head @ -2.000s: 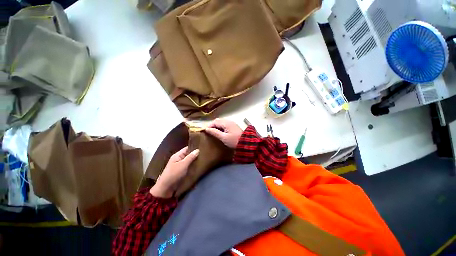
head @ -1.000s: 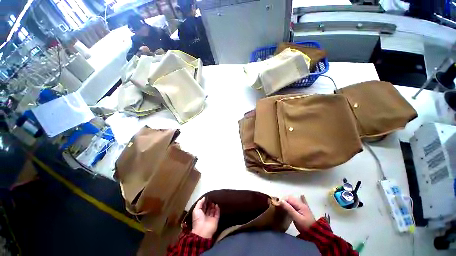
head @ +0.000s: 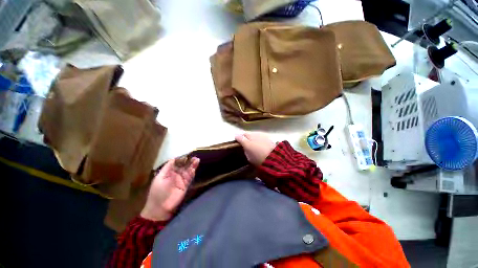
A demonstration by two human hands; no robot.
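Observation:
A brown fabric bag (head: 212, 162) is held open against my grey apron, its dark inside showing and a yellowish edge along its rim. My left hand (head: 172, 183) is at the bag's left end, palm partly up, fingers curled at the corner of the opening. My right hand (head: 255, 147) grips the rim at the right end of the opening. The lower part of the bag is hidden by the apron and my hands.
Stacked brown bags (head: 299, 73) lie beyond my hands, with another brown pile (head: 99, 125) at left and grey-beige pieces (head: 123, 26) at far left. A tool cup (head: 317, 140), a power strip (head: 359, 146) and a blue fan (head: 451, 143) are at right.
The view has tilted down again from the farther view. The bag's opening now shows narrower, and my left hand has moved from inside the opening to its left end.

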